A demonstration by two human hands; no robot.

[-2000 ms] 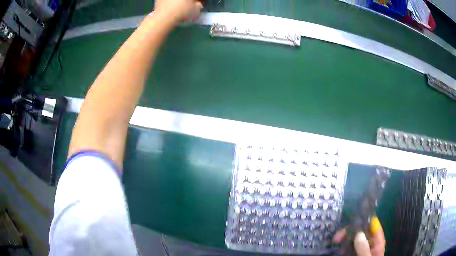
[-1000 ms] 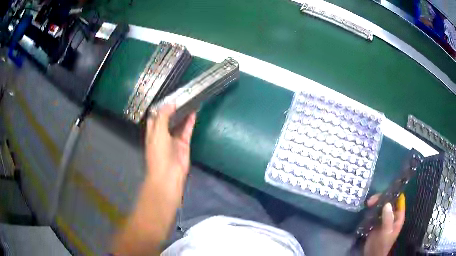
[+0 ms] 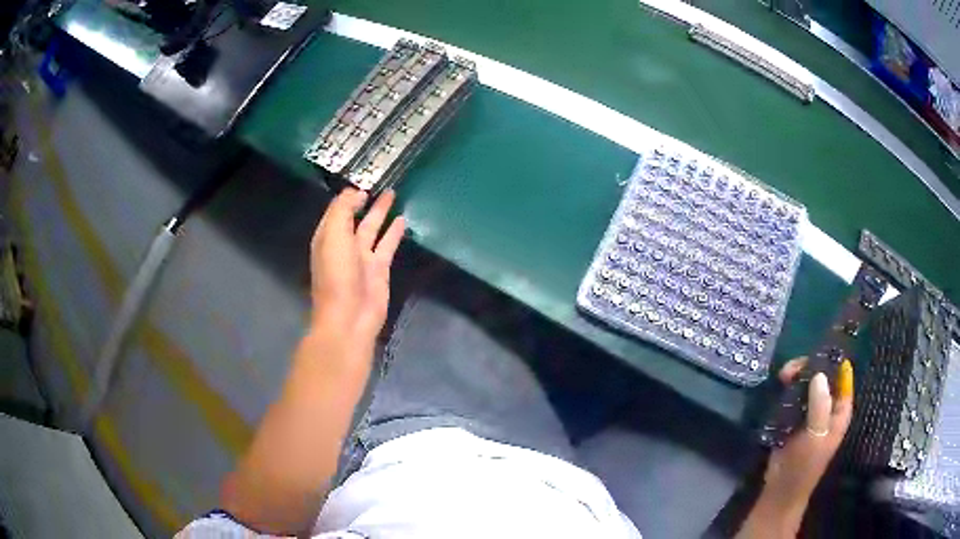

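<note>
My left hand (image 3: 353,247) has its fingers apart at the near end of two side-by-side bundles of grey metal fixture strips (image 3: 395,111) at the left; whether a fingertip still touches them is hard to tell. My right hand (image 3: 816,421), with a yellow finger cot and a pale cot, holds one dark fixture strip (image 3: 842,332) tilted between the tray and the right stack. The clear blister tray (image 3: 697,263) of small round silver parts lies on the green surface.
A tall stack of strips (image 3: 911,363) stands beside my right hand. Single strips lie beyond the white edge, one at the top right (image 3: 753,63) and one behind the stack (image 3: 890,253). A black machine part (image 3: 226,68) is at the upper left.
My left hand came back from the far belt, set its strip bundle beside the other bundle and opened. The view turned leftward and down. My right hand still holds its strip.
</note>
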